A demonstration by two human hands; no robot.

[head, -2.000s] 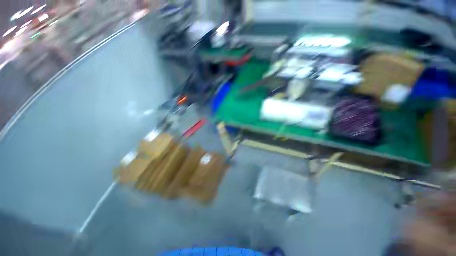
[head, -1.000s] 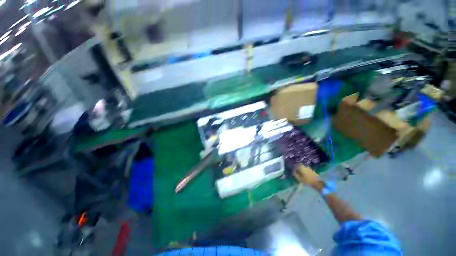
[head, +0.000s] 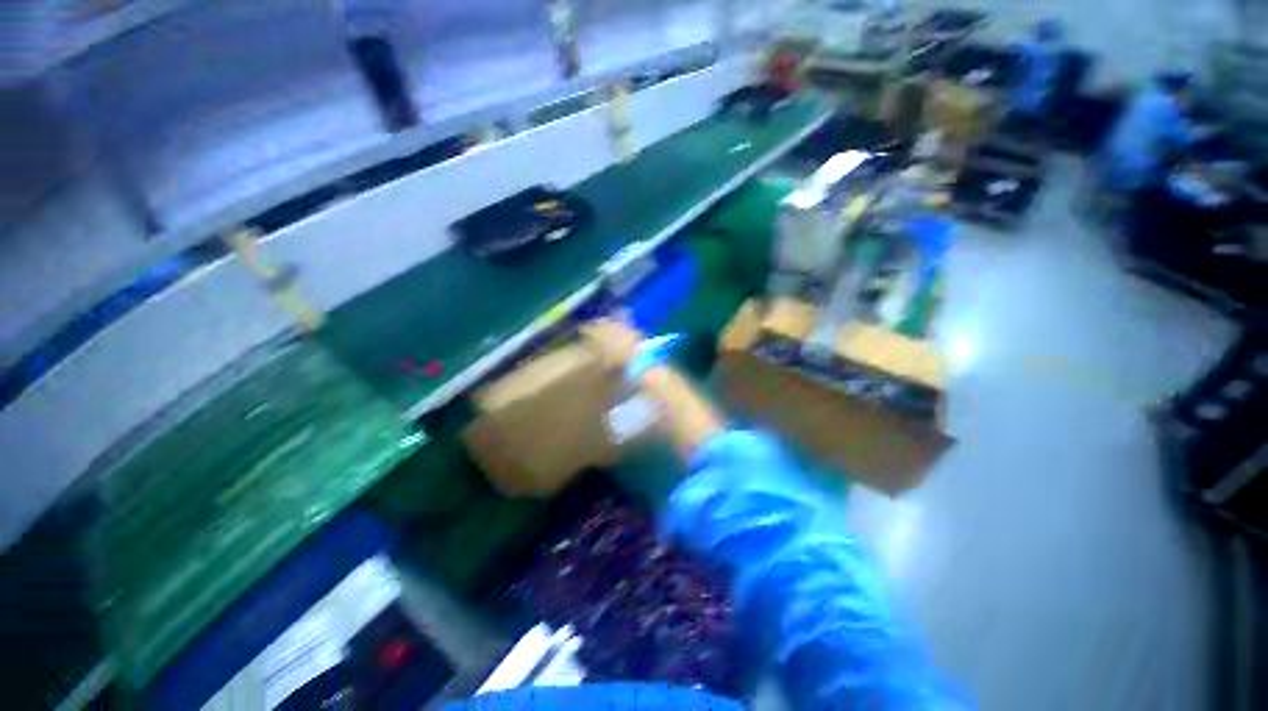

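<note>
My right hand (head: 609, 338), blurred, reaches out at the top right edge of a brown cardboard carton (head: 542, 417) with a white label, beside a blue bin (head: 659, 293). A light blue band is on the wrist. The blur hides whether the fingers grip the carton or only touch it. The black tray of dark purple parts (head: 626, 590) lies nearer, left of my sleeve. My left hand is not in view.
The white machine's black panel with a red button (head: 396, 650) is at the bottom left. A clear-covered green sheet (head: 237, 500) lies left. An open carton (head: 834, 417) stands right. A black item (head: 522, 222) lies on the green shelf. Two people in blue are far right.
The view has swung right and closer. My right hand has moved from the near edge of the parts tray to the top edge of the labelled carton.
</note>
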